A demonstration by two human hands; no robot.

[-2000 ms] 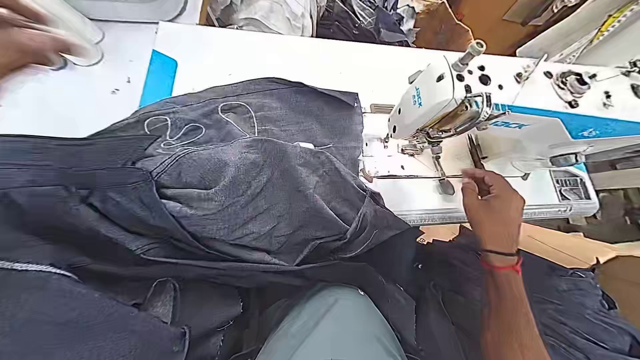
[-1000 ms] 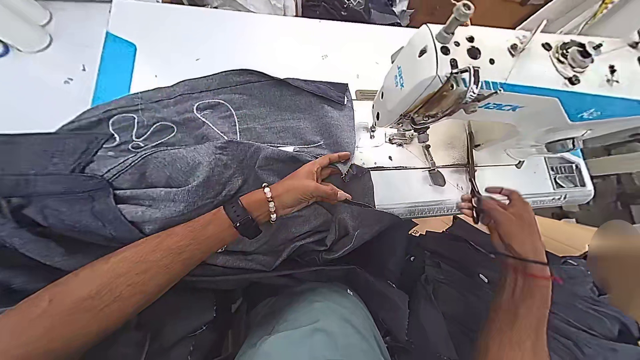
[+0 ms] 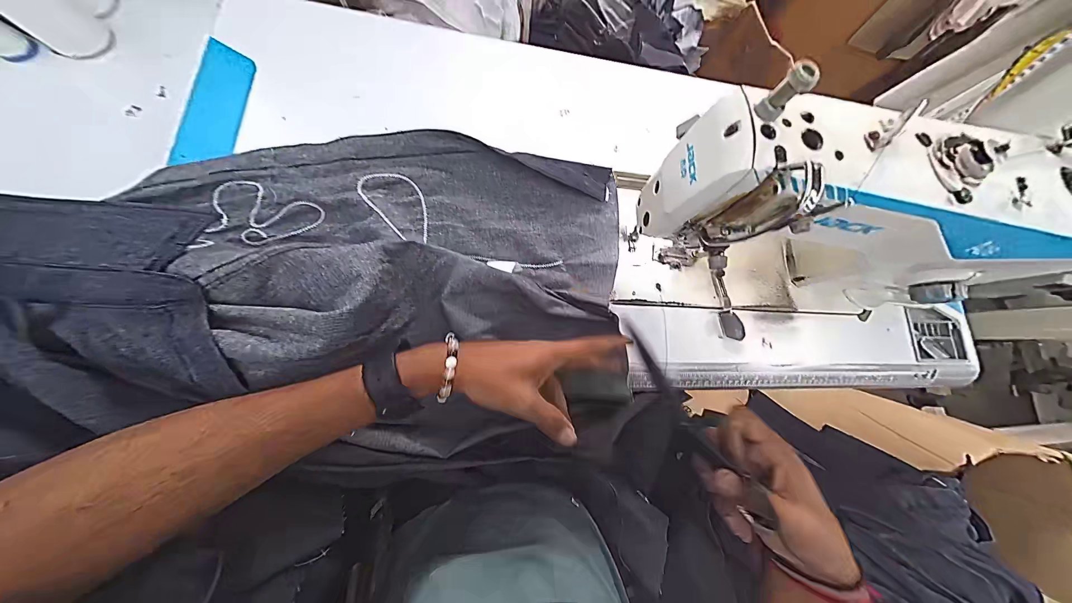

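Note:
Dark denim garment pieces (image 3: 327,293) spread over the table, their right edge at the sewing machine's bed. My left hand (image 3: 519,377) is over the cloth near that edge, index finger stretched out and thumb apart; it grips nothing that I can make out. To its right, my right hand (image 3: 762,486) is closed around a pair of dark metal scissors (image 3: 657,368), blurred, the blades pointing up and left to the cloth's edge. The Jack sewing machine (image 3: 720,184) stands behind and to the right. White thread (image 3: 394,177) lies in loops on the denim.
More dark cloth (image 3: 904,519) lies at the lower right beside brown cardboard (image 3: 888,427). The white table (image 3: 469,84) runs behind the garment, with dark crumpled material (image 3: 620,33) beyond it. White rounded objects (image 3: 71,25) sit at the top left.
My left hand has come from the top left onto the denim. My right hand has moved from the machine bed down toward me, bringing the scissors off the bed.

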